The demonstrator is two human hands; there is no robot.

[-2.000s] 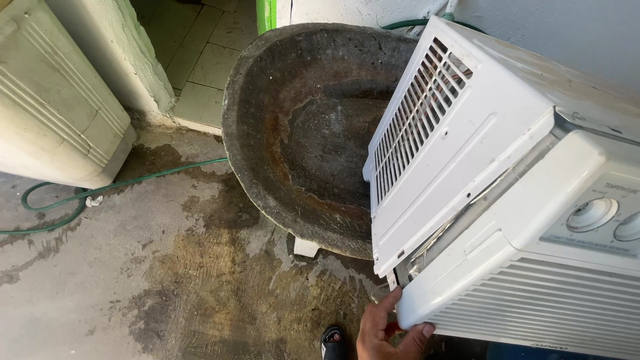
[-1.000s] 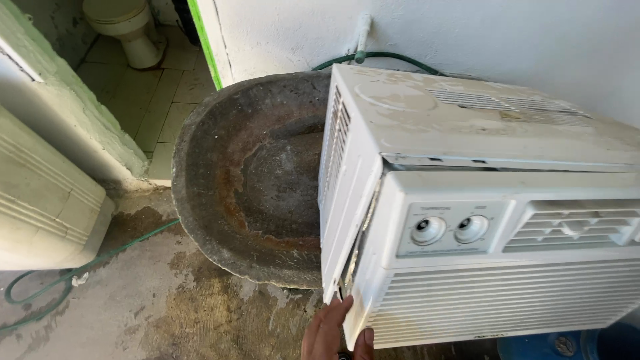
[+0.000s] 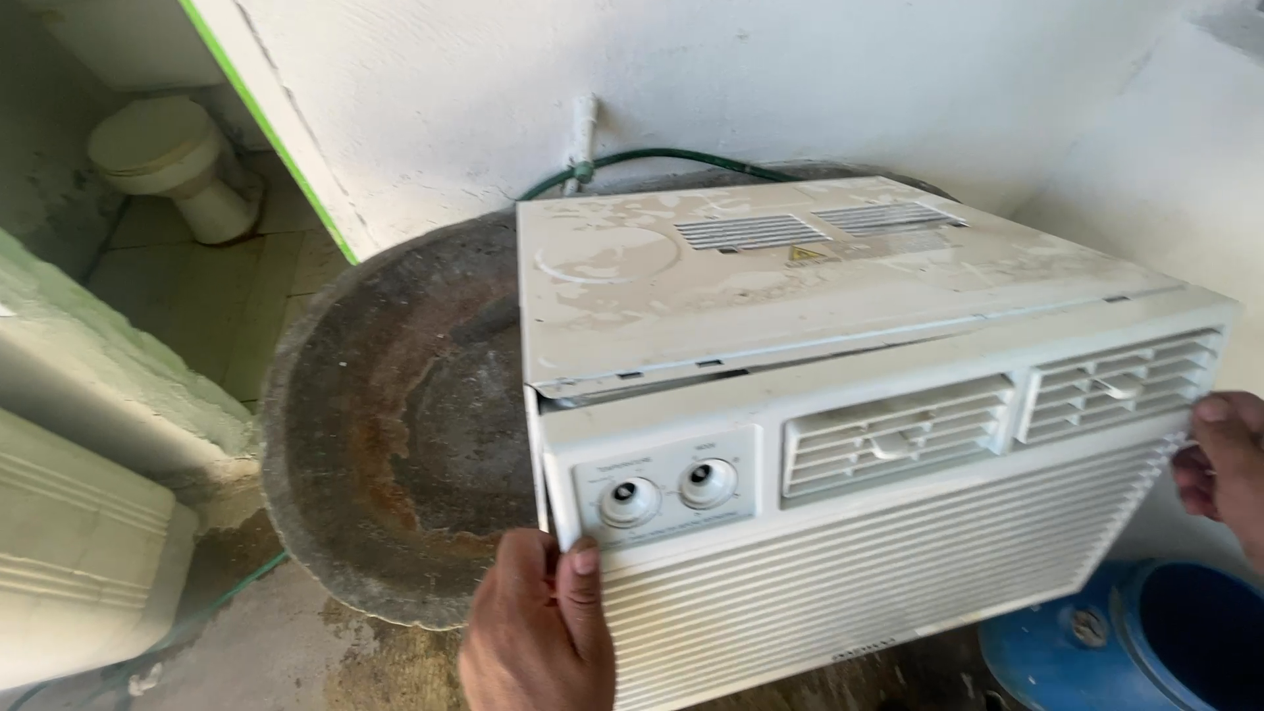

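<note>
A white window air conditioner (image 3: pixel 750 286) rests over a large dark oval basin, its louvred front panel (image 3: pixel 839 583) facing me. My left hand (image 3: pixel 538 622) grips the panel's left edge below two control dials (image 3: pixel 667 494), with the thumb on the front. At the far right, my right hand (image 3: pixel 1229 464) holds the panel's right edge beside the air vents (image 3: pixel 1121 385). A narrow gap shows between the panel and the casing along the top left. The wet-looking casing top has slots and a yellow warning mark.
The stone-like oval basin (image 3: pixel 306 415) stands against a white wall (image 3: pixel 790 79) with a pipe (image 3: pixel 585 133) and green hose (image 3: pixel 681 153). A blue container (image 3: pixel 1047 632) is at lower right. A pale ribbed tub or appliance (image 3: pixel 79 533) stands left, near a doorway with a toilet (image 3: pixel 158 148).
My right hand has come into view at the panel's right edge. My left hand stays at the left edge, now with more of it visible. The view has turned considerably.
</note>
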